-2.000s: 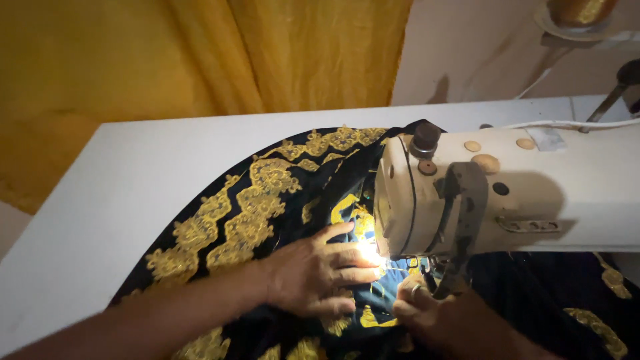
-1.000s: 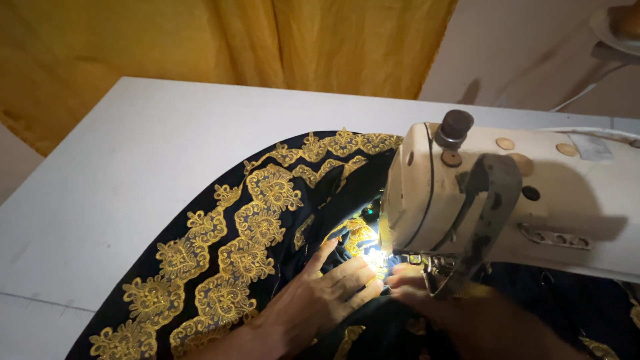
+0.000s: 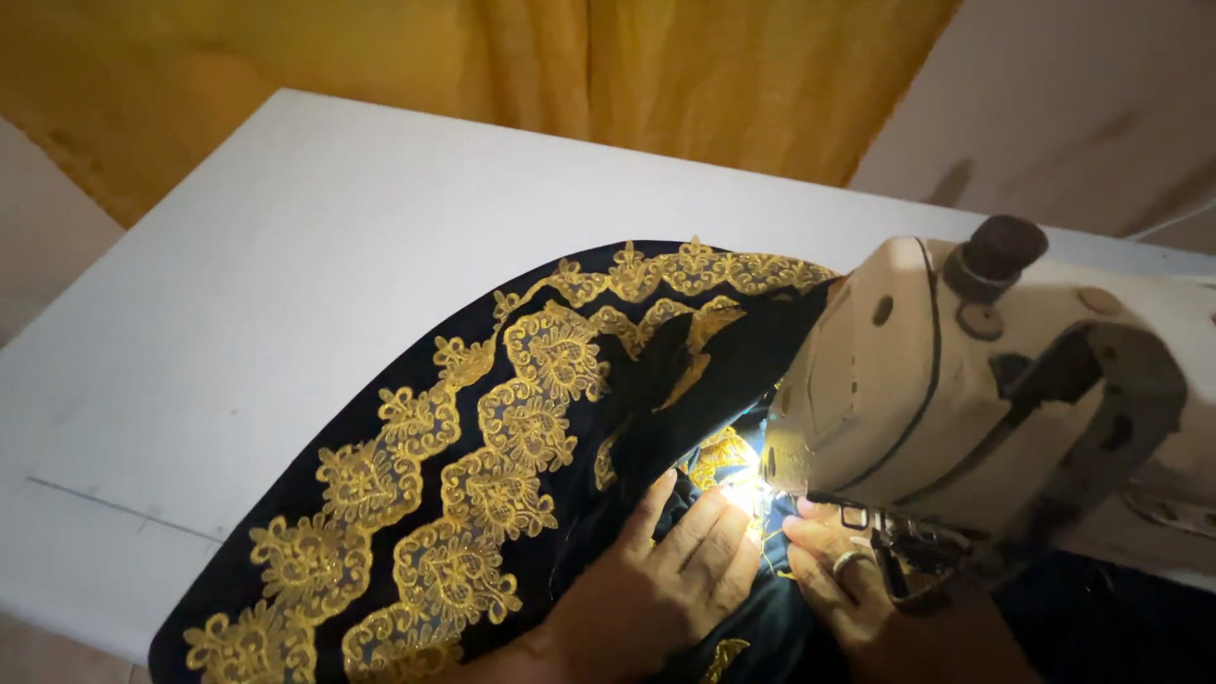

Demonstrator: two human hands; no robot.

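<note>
Dark fabric with gold lace trim (image 3: 532,432) is spread over the white table and runs under the head of a sewing machine (image 3: 864,380). My left hand (image 3: 679,560) lies on the fabric with fingers spread, its fingertips at the brightly lit spot left of the needle area. Just right of that spot, my right hand (image 3: 836,570), with a ring on one finger, touches the fabric under the machine head. Its fingertips are close together, and whether they pinch the cloth is unclear. Glare hides the needle and presser foot.
The white sewing table (image 3: 313,256) extends behind and left of the fabric. A yellow curtain (image 3: 570,76) hangs beyond its back edge. The machine's arm blocks the right side, with a dark knob (image 3: 1002,252) on top.
The view has shifted, showing more table at left. My left hand, flatter across the cloth two seconds ago, now points its fingers up toward the lit spot. My right hand remains beside that spot.
</note>
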